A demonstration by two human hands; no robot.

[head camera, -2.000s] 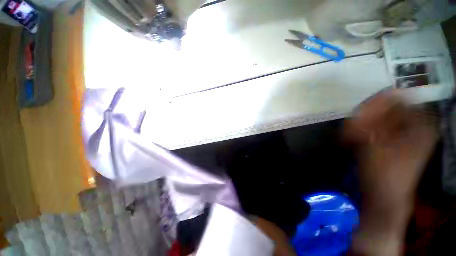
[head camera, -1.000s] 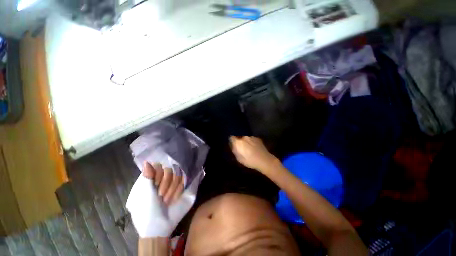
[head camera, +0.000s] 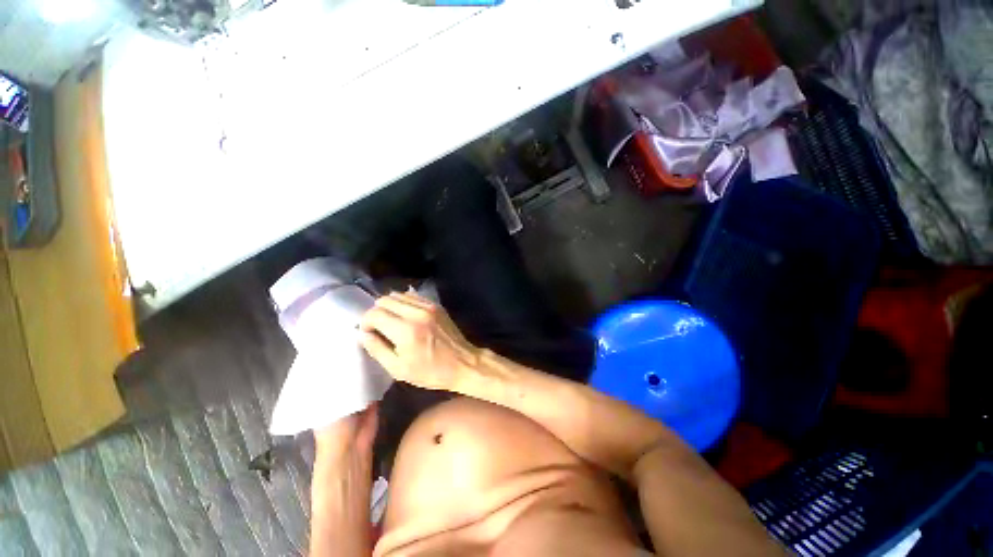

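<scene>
A white and pale lilac fabric piece (head camera: pixel 331 364) is held over my lap, left of centre, below the table's front edge. My right hand (head camera: pixel 414 339) grips its right side with the fingers bent at the cloth. My left hand (head camera: pixel 351 422) is under the fabric; only the wrist and a little of the hand show, and its fingers are hidden by the cloth.
White machine table (head camera: pixel 327 120) above; machine head cut off at the top left. Grey tool tray (head camera: pixel 38 180) on cardboard at left. Blue round stool or basin (head camera: pixel 666 375), red basket (head camera: pixel 664 163) with lilac pieces, and dark blue crate (head camera: pixel 779 294) at right. Quilted padding (head camera: pixel 142 490) lower left.
My right hand has moved left onto the fabric. The fabric now covers my left hand's fingers. The view has shifted, with the snips almost out at the top and more of the red basket showing.
</scene>
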